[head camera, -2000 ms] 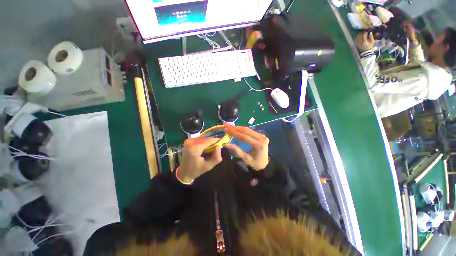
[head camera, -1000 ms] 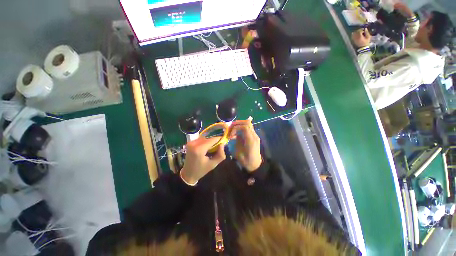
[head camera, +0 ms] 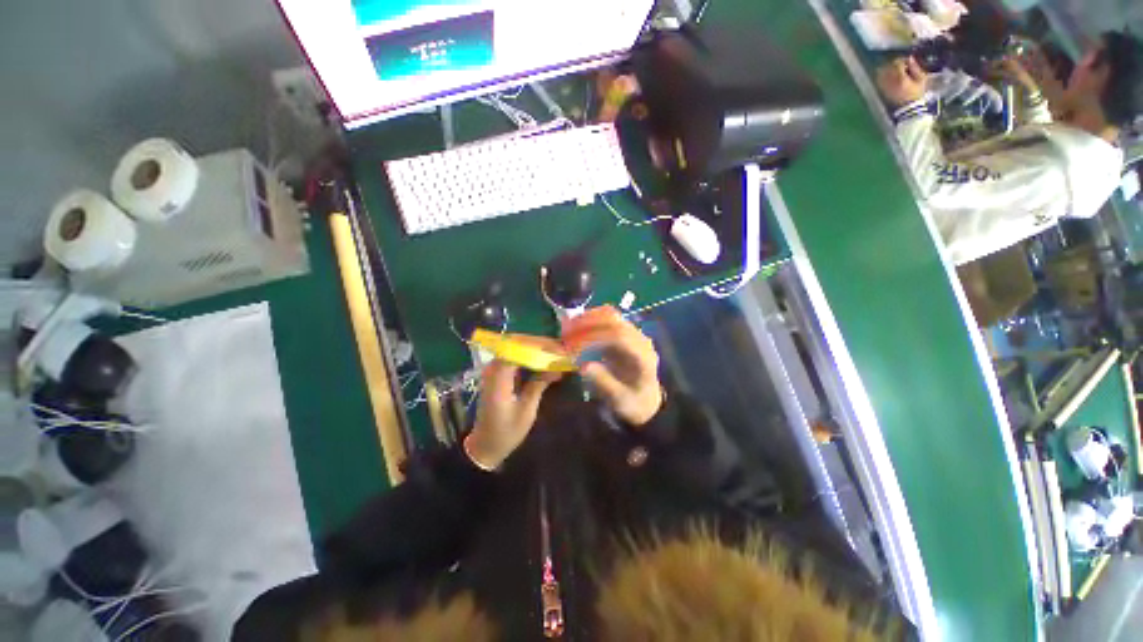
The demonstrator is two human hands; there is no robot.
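A yellow tape roll (head camera: 520, 352) is held edge-on above the front edge of the green mat. My left hand (head camera: 508, 408) holds it from below on the left. My right hand (head camera: 614, 364) is at the roll's right end, with its fingers bent against it; what lies between those fingers is too blurred to tell. Two security cameras with black ball heads stand on the mat just beyond my hands, one at the left (head camera: 481, 315) and one at the right (head camera: 568, 284). Their lower parts are partly hidden by my hands and the roll.
A keyboard (head camera: 508, 177), a monitor (head camera: 464, 57), a mouse (head camera: 694, 238) and a black label printer (head camera: 733, 107) are at the back. Cameras lie on a white sheet (head camera: 219, 439) at left. A green conveyor (head camera: 902, 376) runs at right; a person (head camera: 1015, 182) is across it.
The yellow roll has turned from showing its open ring to lying nearly edge-on. My right hand's fingers have come back to the roll's right end. The person across the belt has moved slightly.
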